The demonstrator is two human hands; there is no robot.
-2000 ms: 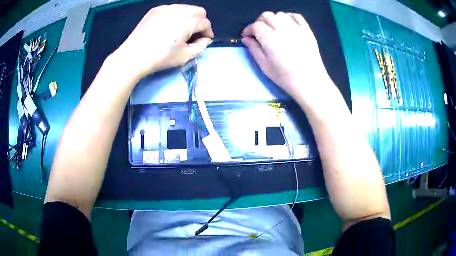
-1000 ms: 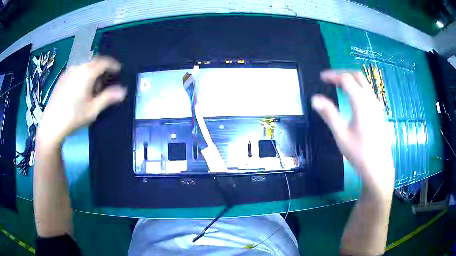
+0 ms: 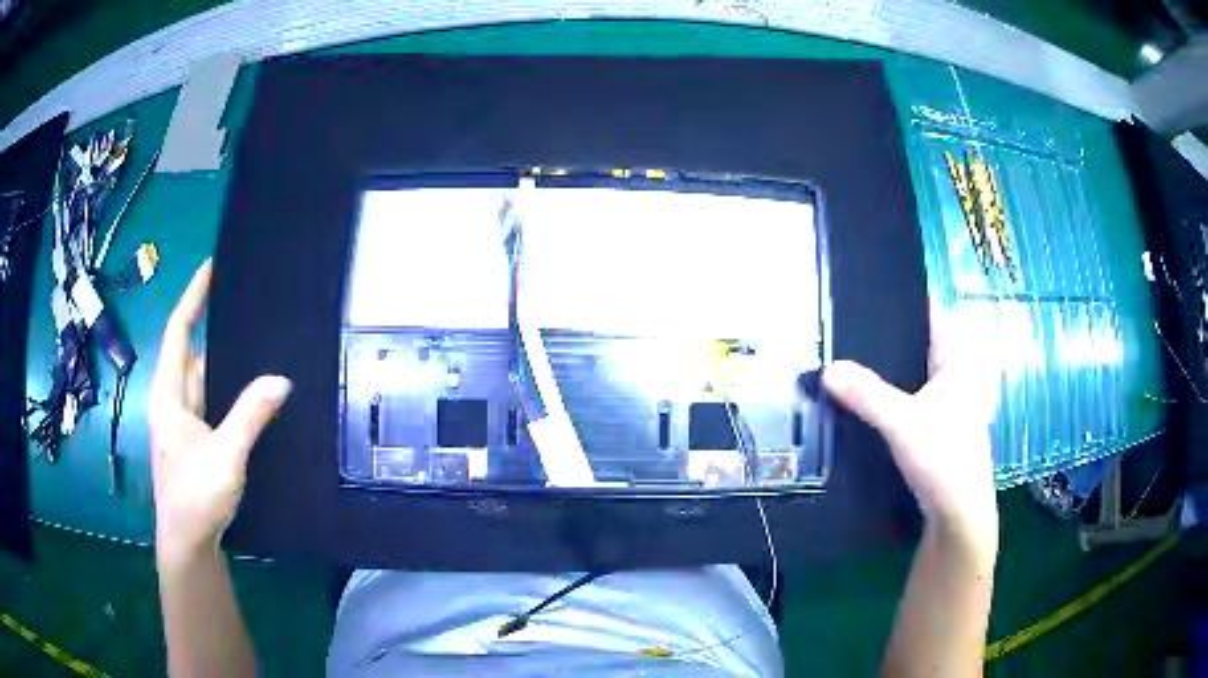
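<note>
The display back cover (image 3: 662, 252) lies on the black work pad (image 3: 556, 113), its bright silver half away from me and dark half near me. The screen cable (image 3: 537, 364) runs down the cover from a gold and black camera strip (image 3: 616, 174) at the top edge. A thin antenna wire (image 3: 766, 530) hangs over the near edge. My left hand (image 3: 205, 437) grips the pad's left edge, thumb on top. My right hand (image 3: 921, 424) grips the pad's right edge, its thumb reaching the cover's right edge. Fingers under the pad are hidden.
A cable bundle (image 3: 80, 291) lies at left on the green bench (image 3: 166, 265). A grey card (image 3: 199, 117) is at the back left. A clear component tray (image 3: 1047, 305) with gold-black strips (image 3: 978, 205) is at right. A black cable end (image 3: 517, 625) hangs over my lap.
My hands left the cover's top edge, moved apart and came down to the pad's two sides. The cover now lies slightly lower in view, and the pad now reaches over the bench's near edge.
</note>
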